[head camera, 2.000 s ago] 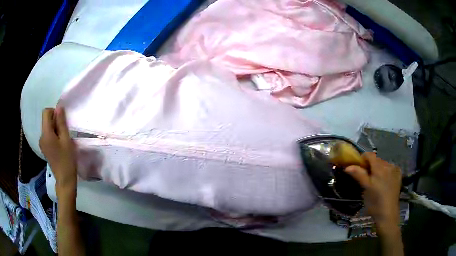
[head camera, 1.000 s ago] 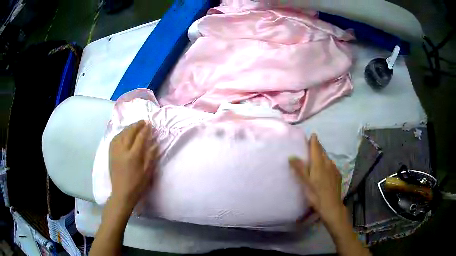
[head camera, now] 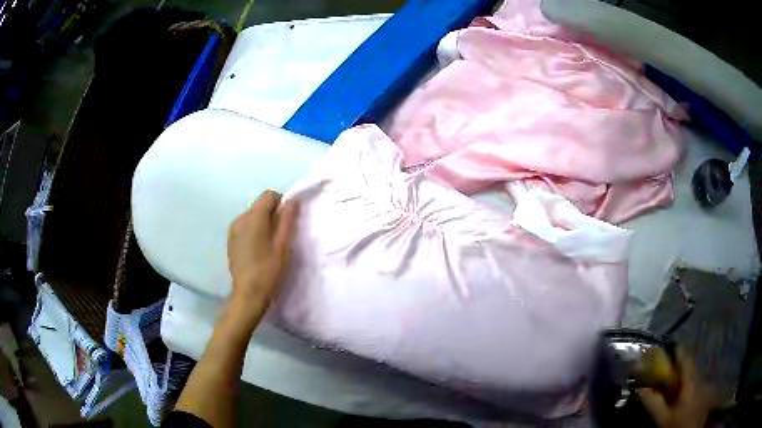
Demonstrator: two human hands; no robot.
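The pale pink satin garment [head camera: 468, 284] lies over the large padded buck [head camera: 209, 188], with small puckers fanning from a gathered spot. Its darker pink bulk is heaped behind the buck. My left hand [head camera: 261, 247] is at the garment's left edge, fingers bent down on the cloth; whether it pinches the cloth is hard to tell. My right hand [head camera: 681, 393], blurred at the lower right, is closed on the handle of the steam iron [head camera: 631, 364], beside the garment's right end. A white strip of cloth [head camera: 576, 230] lies at the garment's back right edge.
A blue support arm [head camera: 376, 75] runs behind the buck. The narrower sleeve buck [head camera: 668, 50] is at the far right. A dark round bottle [head camera: 712, 182] with a white nozzle stands on the table. The grey iron rest [head camera: 710, 322] is at right. A wicker basket [head camera: 83, 201] stands at left.
The garment has been turned so its gathers now face up. My right hand has left the cloth and taken the iron from its rest. The whole view has shifted.
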